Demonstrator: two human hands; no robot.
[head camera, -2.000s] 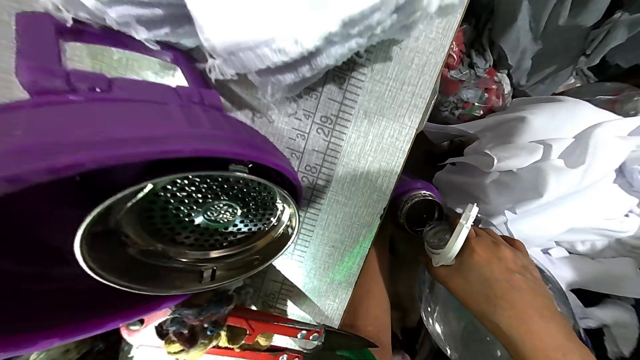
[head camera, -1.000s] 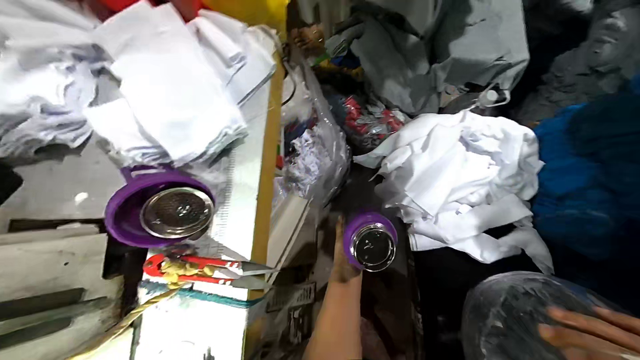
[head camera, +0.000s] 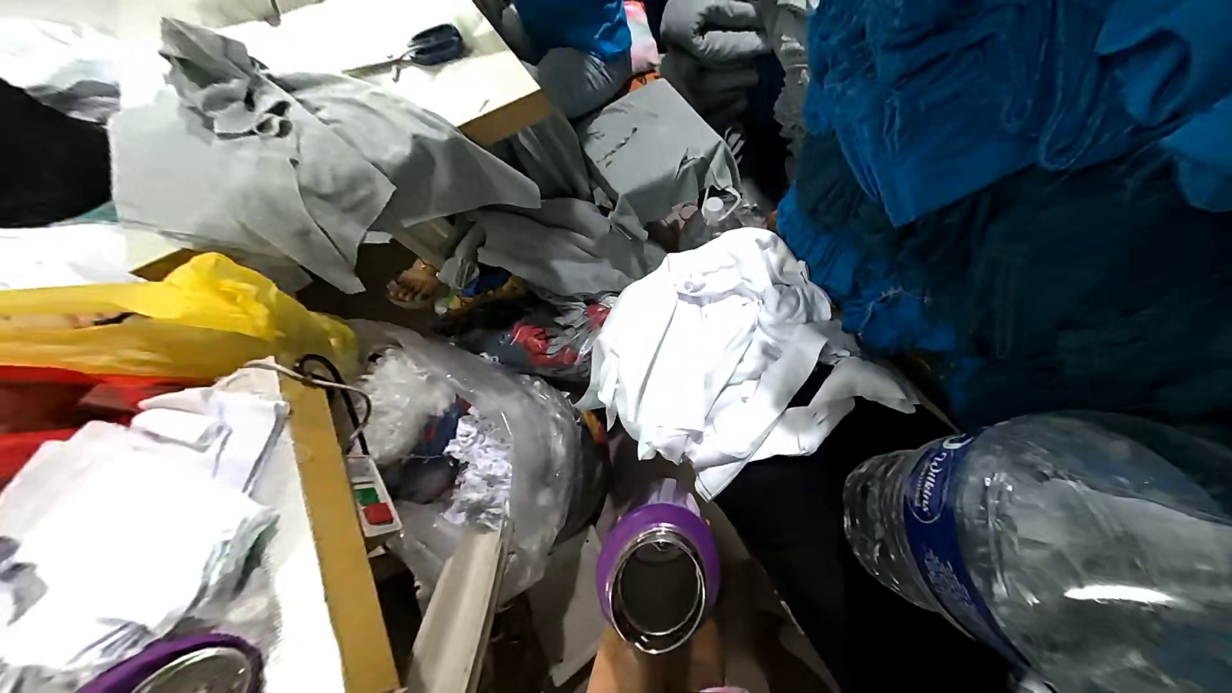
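Note:
An uncapped purple tumbler (head camera: 712, 558) with a steel rim stands at bottom centre, its mouth facing up. Bare skin shows just below it at the frame's edge; whether this is my left hand or a leg cannot be told, nor whether fingers grip the tumbler. My right hand is out of view. Large at the lower right lies a clear plastic water bottle (head camera: 1088, 549) with a blue label, tilted sideways. Part of a second purple container (head camera: 164, 664), with a metal piece in it, sits in the lower left corner.
White cloth pieces (head camera: 712, 356) are heaped beyond the tumbler. Left of it are a clear plastic bag of scraps (head camera: 539, 452), a switch box with green and red buttons (head camera: 373, 505) and a wooden table edge (head camera: 337, 558). Blue fabric (head camera: 962, 125) is piled at the upper right.
The view has swung a lot. My right hand, at the clear bottle's handle two seconds ago and beside the bottle one second ago, is now out of view. The bottle shows far more fully.

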